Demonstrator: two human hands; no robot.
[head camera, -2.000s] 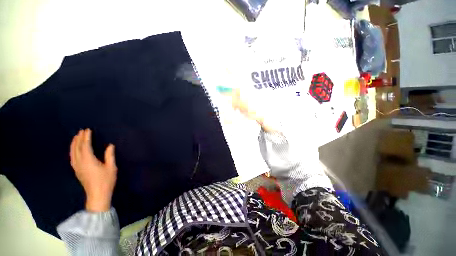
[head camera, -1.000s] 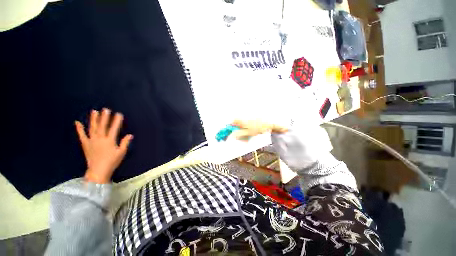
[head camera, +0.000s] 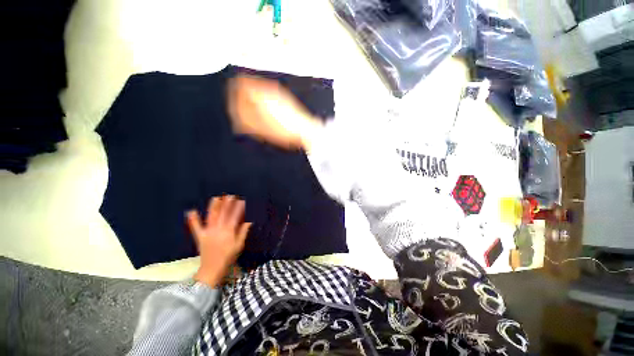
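Note:
A dark navy-black garment (head camera: 160, 160) lies flat on the cream tabletop (head camera: 42, 215), with curved cut-outs on its left part. A thin pale line shows on its lower right. My left hand (head camera: 221, 233) lies on the lower middle of the garment, fingers spread, holding nothing. My right hand (head camera: 267, 111) is over the garment's upper right part and blurred by motion. Its fingers cannot be made out, and no tool shows in it. A teal-handled tool (head camera: 277, 15) lies at the top edge of the view.
A dark garment pile (head camera: 28, 90) stands at the left. Shiny bagged garments (head camera: 410, 49) lie at the far right. Printed white bags (head camera: 424, 163), a red-and-black patterned item (head camera: 468, 195), a phone-like item (head camera: 493, 252) and a yellow ring (head camera: 511, 209) lie to the right.
The teal tool has left my right hand and lies on the table. My right hand has moved onto the garment. The view has shifted; the whole garment, the pile and more bagged garments show.

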